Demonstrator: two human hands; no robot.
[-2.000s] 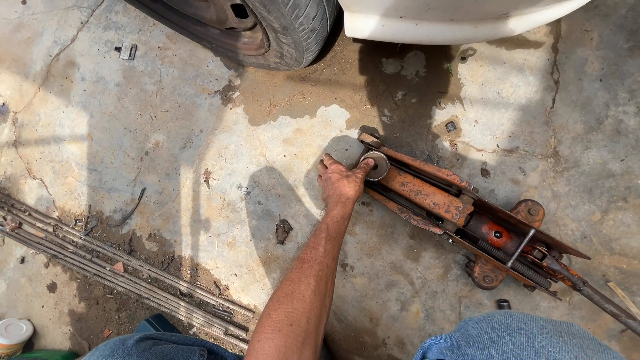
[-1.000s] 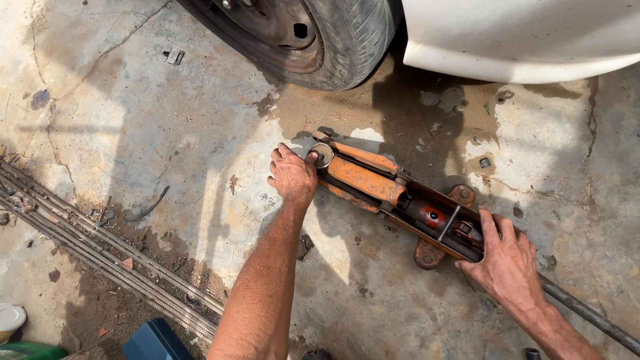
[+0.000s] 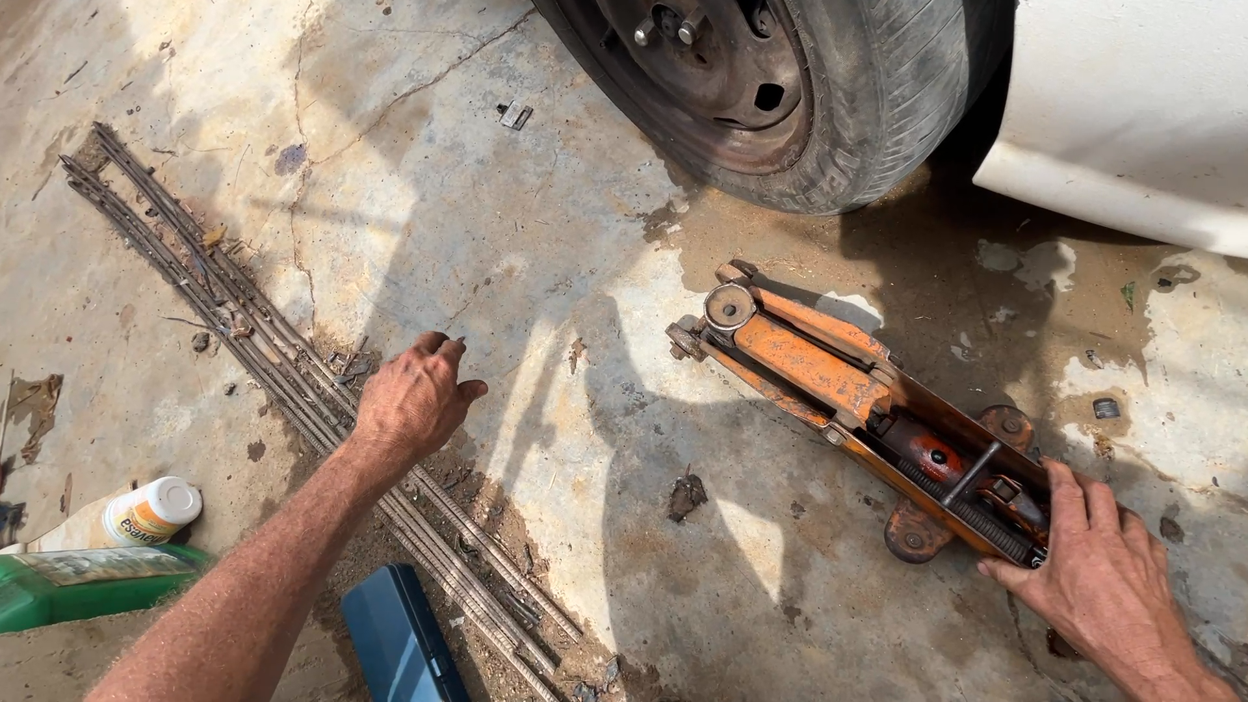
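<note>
An orange hydraulic floor jack point(image 3: 814, 366) lies on the concrete at the right, its round saddle end pointing up and left toward the car wheel. My right hand point(image 3: 1102, 561) grips the rear end of the jack's frame, thumb on the near side and fingers over the far side. My left hand point(image 3: 411, 395) is empty, fingers slightly bent and apart, over a bundle of steel rebar rods point(image 3: 283, 375); whether it touches them I cannot tell. The jack's handle is mostly hidden by my right hand and arm.
A car tyre point(image 3: 877, 107) on a rusty steel rim and a white body panel point(image 3: 1121, 127) stand beyond the jack. Near my left forearm are a blue plastic case point(image 3: 400, 634), a green container point(image 3: 88, 585) and a white-lidded tub point(image 3: 156, 509). Debris lies around the rods.
My left hand has left the saddle end of the jack and moved left to above the rods. My right hand, absent two seconds ago, came onto the jack's rear and stays there.
</note>
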